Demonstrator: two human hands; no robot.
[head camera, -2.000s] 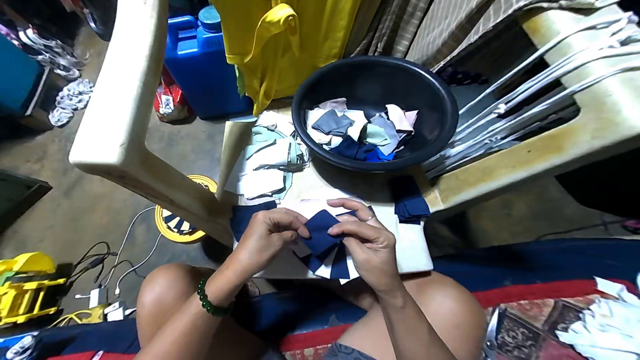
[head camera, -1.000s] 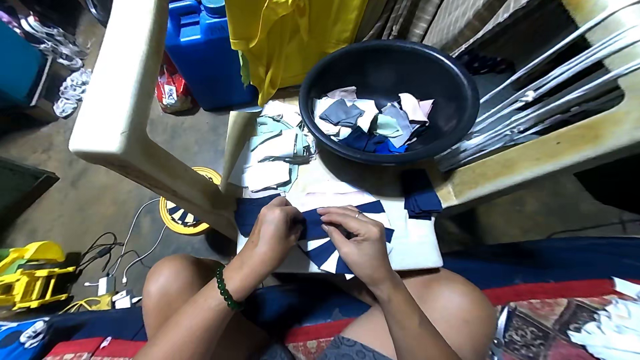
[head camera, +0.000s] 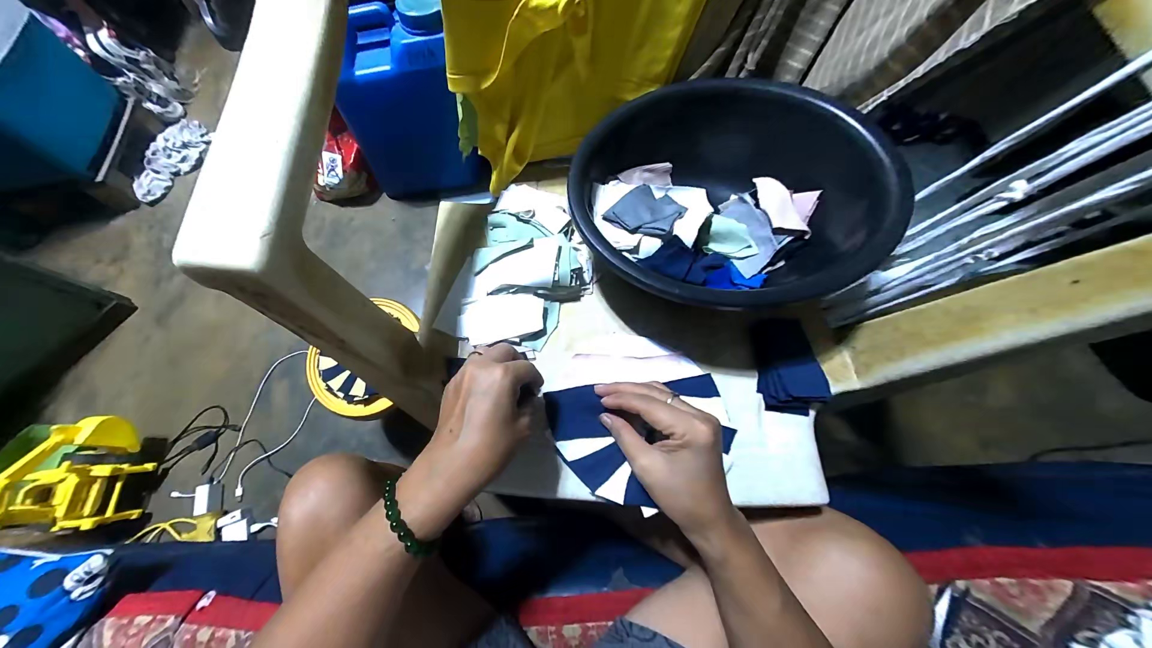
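A round of navy and white fabric wedges (head camera: 598, 463) lies on the pale plastic chair seat (head camera: 783, 477). My right hand (head camera: 666, 441) rests on the round, thumb and fingers spread a little on a navy piece. Left of it, my left hand (head camera: 490, 400) is curled low over the seat by a dark piece; what its fingers hold is hidden. A folded navy fabric stack (head camera: 790, 367) lies at the right. White and mint fabric pieces (head camera: 522, 279) lie in piles behind my left hand. The black basin (head camera: 873, 225) holds mixed cloth scraps (head camera: 702, 225).
The chair's armrest (head camera: 243, 162) rises at the left, with white cords (head camera: 1017, 198) along the right. Beyond stand a blue jerrycan (head camera: 396, 108) and hanging yellow cloth (head camera: 576, 81). On the floor are a yellow-rimmed round object (head camera: 360, 360), cables (head camera: 270, 396) and a yellow toy (head camera: 76, 468).
Two seconds ago both hands held a navy piece up over the seat. Now my hands are apart, the left one farther left, and more of the navy and white round shows.
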